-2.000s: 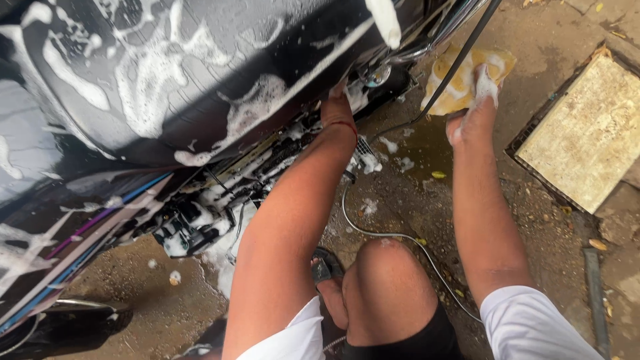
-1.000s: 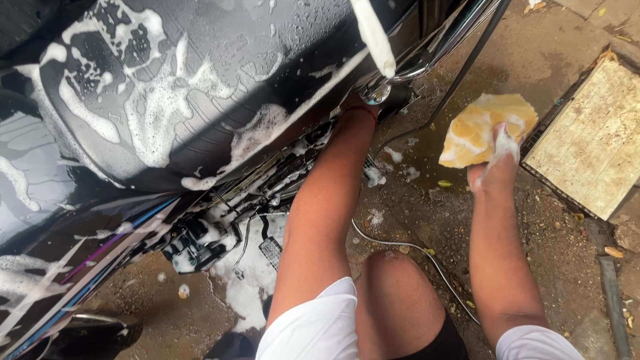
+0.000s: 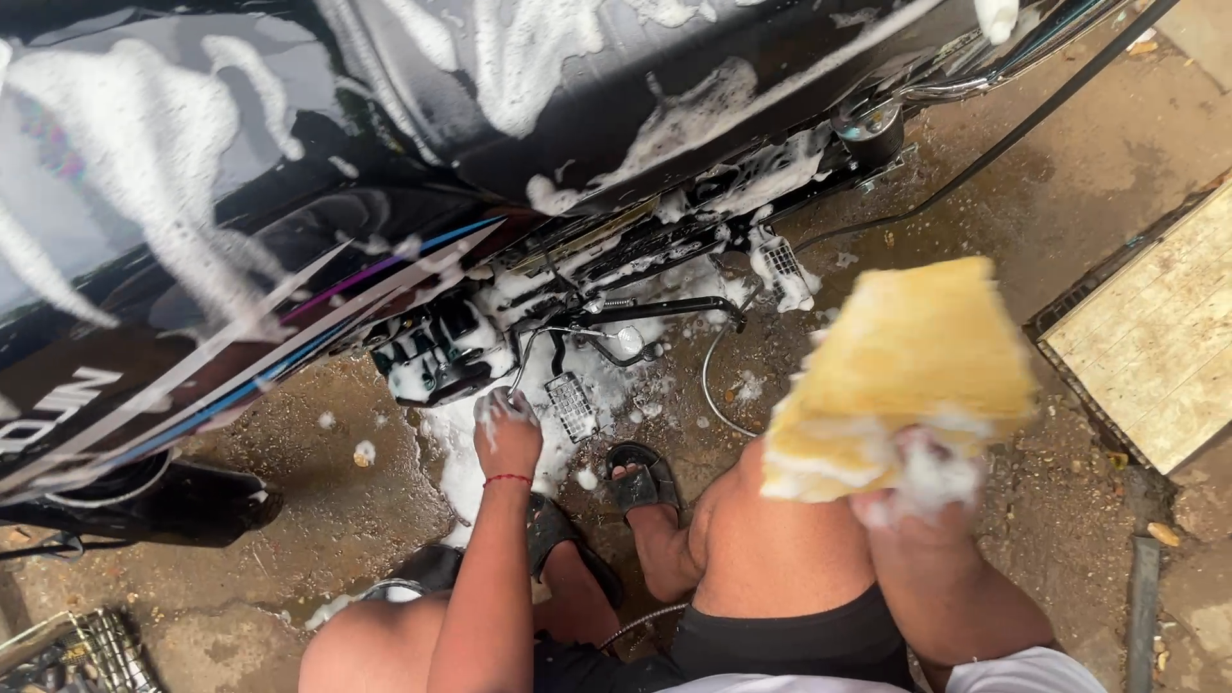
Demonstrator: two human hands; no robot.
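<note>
A black motorcycle (image 3: 404, 183), streaked with white foam, fills the upper left and top. My left hand (image 3: 506, 428), foamy and with a red string at the wrist, is at the foam-covered engine (image 3: 438, 346), by a thin metal lever or rod; whether its fingers grip anything is unclear. Just right of it is a ribbed foot pedal (image 3: 571, 406). My right hand (image 3: 919, 486) holds a yellow sponge (image 3: 900, 371) with suds on its lower edge, above my right knee.
A black cable (image 3: 972, 168) and a thin hose (image 3: 710, 385) cross the wet ground. A framed pale slab (image 3: 1150, 327) lies at right. Metal items (image 3: 87, 654) sit at the lower left, below a black exhaust pipe (image 3: 183, 500).
My left hand has moved from under the motorcycle's side, near the round metal part, leftward to the engine. My right hand still holds the sponge, now nearer my knee. The view has shifted.
</note>
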